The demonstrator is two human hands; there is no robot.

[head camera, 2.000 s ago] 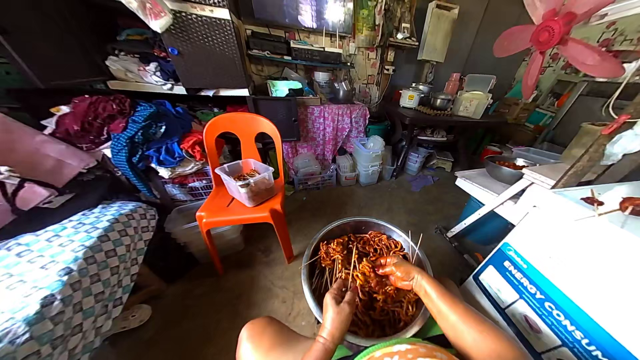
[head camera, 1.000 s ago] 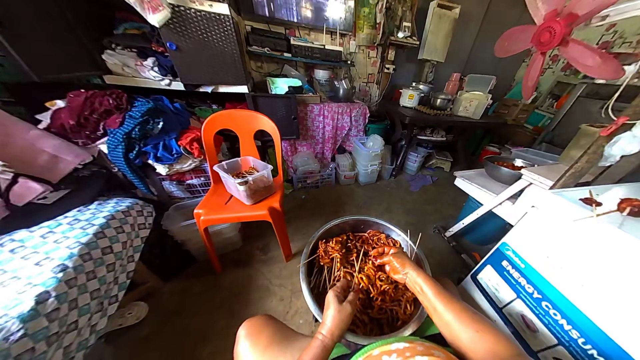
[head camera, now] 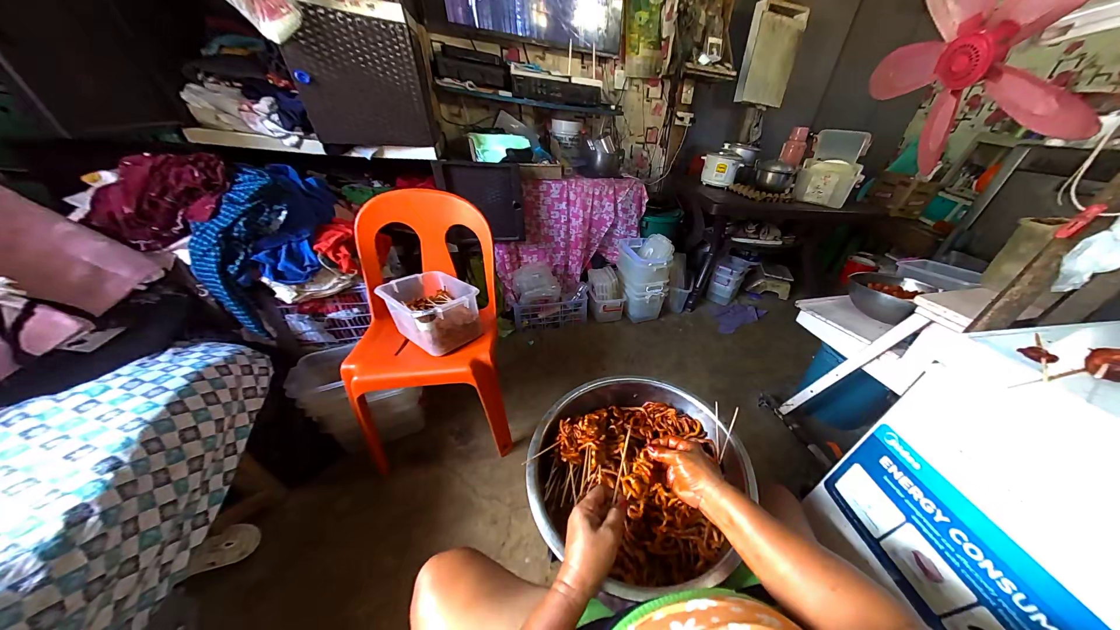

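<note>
A wide metal basin (head camera: 542, 490) stands on the floor before me, filled with reddish-brown sauced strips of meat or intestine (head camera: 669, 534). Over its near left part, my left hand (head camera: 597, 525) pinches a thin wooden skewer (head camera: 624, 455) that points up and away. My right hand (head camera: 687, 468), wet with sauce, has its fingers on some of the strips at the right of the skewer. Several more skewers (head camera: 573, 477) lean among the strips at the left, and a couple stick up by the right rim. Whether strips are threaded on the held skewer is hard to tell.
An orange plastic chair (head camera: 420, 372) holds a clear plastic container (head camera: 442, 328) with sauced food. At the right are a white appliance (head camera: 1015, 411) with skewered pieces on top and a metal bowl (head camera: 875, 302). A bed (head camera: 114, 455) stands at the left, storage boxes (head camera: 643, 280) further back.
My right hand has shifted slightly among the strips. My left hand stays low in the basin with a skewer.
</note>
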